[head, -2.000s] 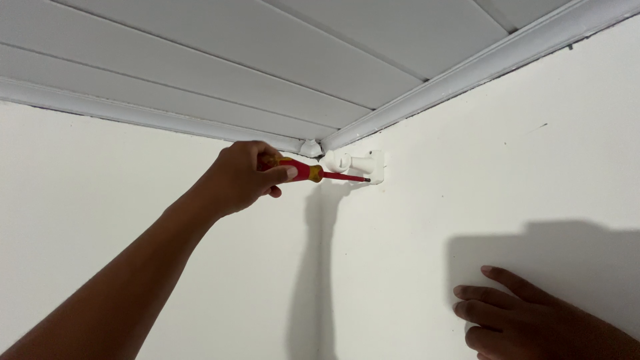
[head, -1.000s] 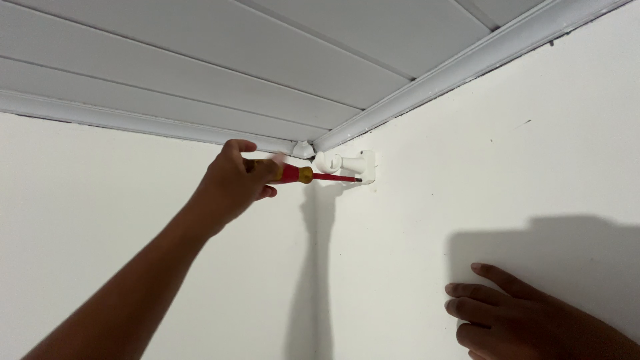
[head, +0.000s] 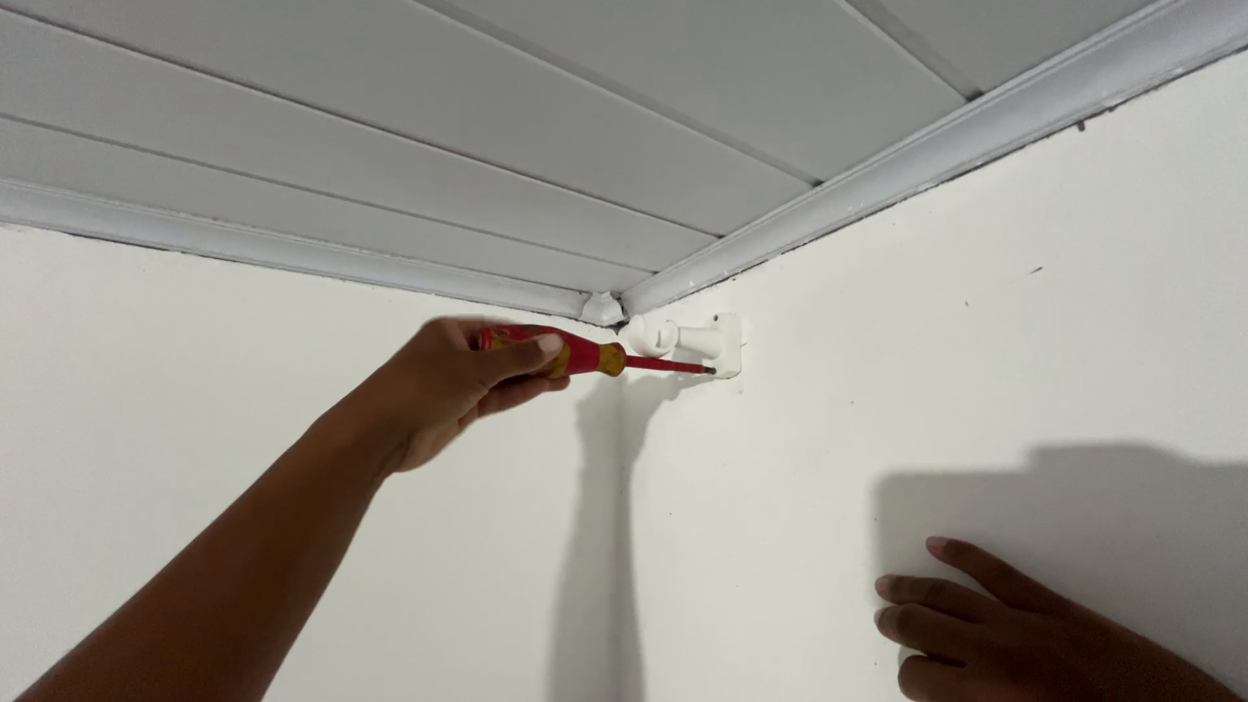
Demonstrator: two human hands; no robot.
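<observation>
My left hand (head: 487, 380) is closed around the red and yellow handle of a screwdriver (head: 585, 356), thumb along its side. The red insulated shaft points right, and its dark tip meets the lower part of the base plate of a white wall bracket (head: 726, 346). The bracket has a short arm and a rounded joint, and it sits on the right wall close to the corner. A hole or screw shows near the top of its plate. At the lower right, my right hand (head: 1014, 624) holds nothing, its fingers spread against or close to the wall.
Grey ceiling panels (head: 546, 127) meet both walls along a light cornice (head: 877, 175), with a white corner piece (head: 603, 309) where the edges join. The two cream walls (head: 936, 370) form a vertical corner below. Shadows of my arm and head area fall on them.
My left hand's fingers, partly lifted off the handle a second ago, are wrapped around it now. The screwdriver tip stays at the bracket's lower plate. My right hand remains by the wall.
</observation>
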